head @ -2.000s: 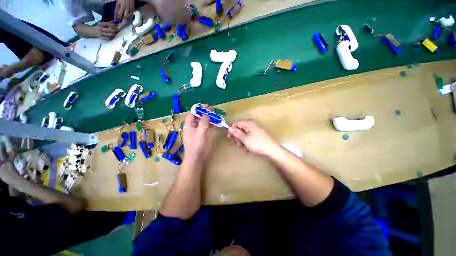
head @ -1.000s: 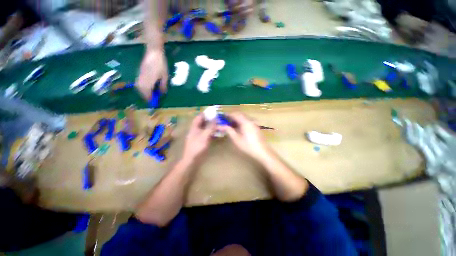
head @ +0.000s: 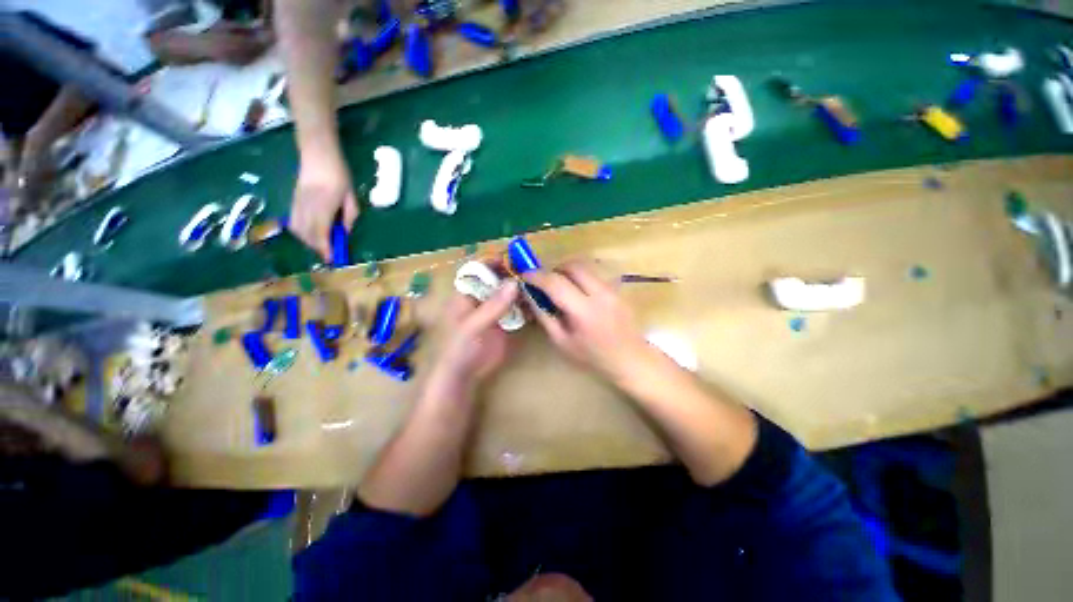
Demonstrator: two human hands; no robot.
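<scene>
My left hand (head: 467, 339) grips a white housing shell (head: 477, 280) at the bench's back edge, in front of me. My right hand (head: 580, 315) holds a blue battery cell (head: 524, 254) just to the right of the shell, out of it. The fingers hide part of the cell and the lower part of the shell. A thin dark tool, possibly tweezers (head: 646, 279), points out to the right behind my right hand; I cannot tell whether it is held or lying down. An empty white shell (head: 817, 293) lies on the bench to the right.
Battery-and-board assemblies (head: 321, 334) lie on the bench at left. The green conveyor belt (head: 624, 124) beyond carries white shells, blue cells and brown components. Another person's hand (head: 321, 202) holds a blue cell over the belt. A pile of small white parts (head: 146, 370) is at far left.
The blue cell was in the shell and is now out of it, in my right hand. Another person's arm has come in over the belt. The view has shifted.
</scene>
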